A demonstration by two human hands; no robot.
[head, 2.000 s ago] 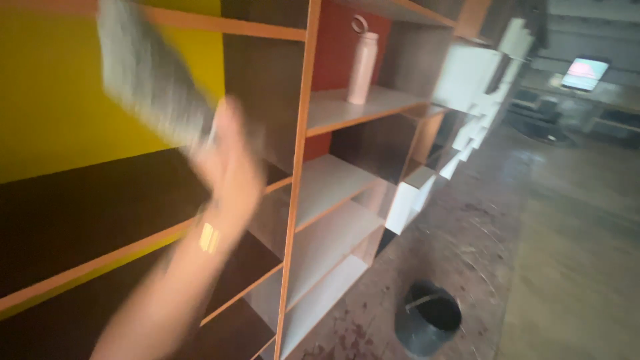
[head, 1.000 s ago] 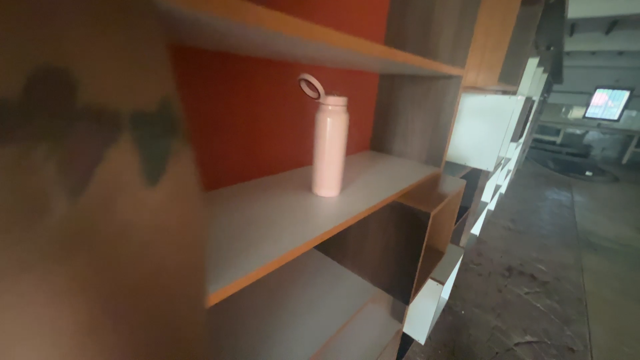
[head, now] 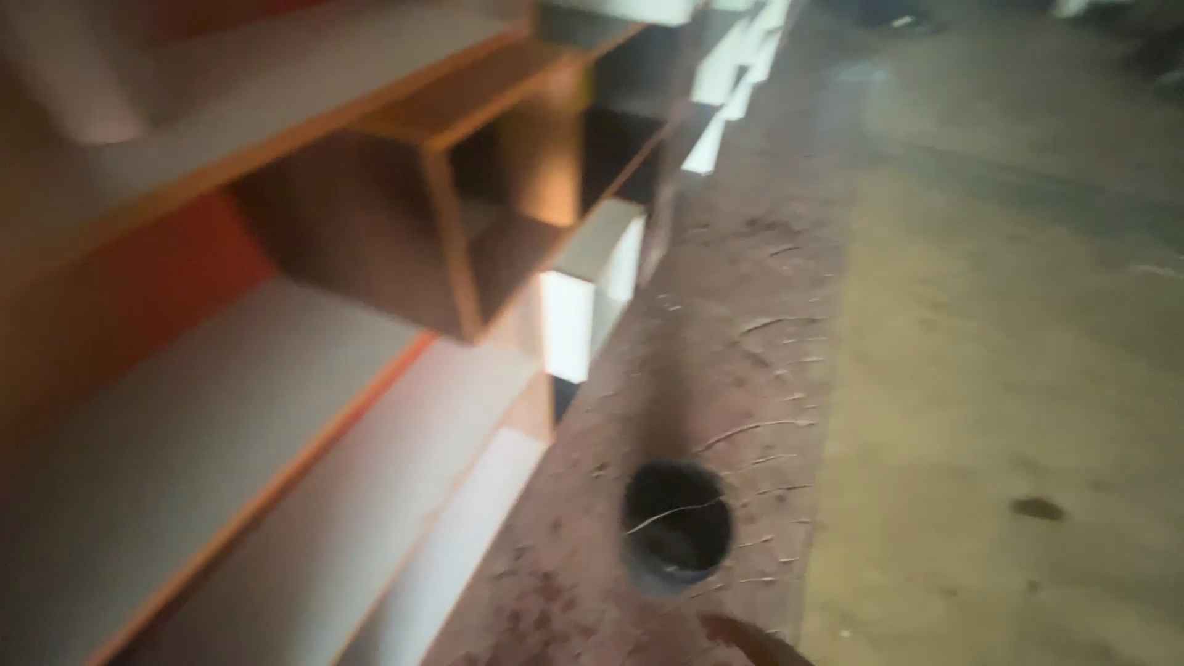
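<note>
The view is strongly blurred. At the bottom edge shows a small brown, rounded sliver, seemingly part of my right hand (head: pixel 751 638); its fingers and anything it holds cannot be made out. My left hand is out of view. Just above that sliver, a dark bucket (head: pixel 680 527) stands on the floor, with a thin handle across its mouth. Open shelving with orange-brown edges (head: pixel 277 499) fills the left side. A smeared pale pink bottle (head: pixel 97 79) is on the upper shelf at the far left.
A wooden box compartment (head: pixel 453 139) juts from the shelving, with a white box-shaped part (head: pixel 569 319) beyond it. More white parts (head: pixel 731 69) line the unit further back. Reddish, stained floor (head: pixel 573 555) meets a yellowish floor strip (head: pixel 999 370) at right.
The view has tilted down, bringing the bucket back into sight. The hand with a grey cloth-like thing, raised at the left two seconds ago, and the tattooed skin seen at the left one second ago are out of view.
</note>
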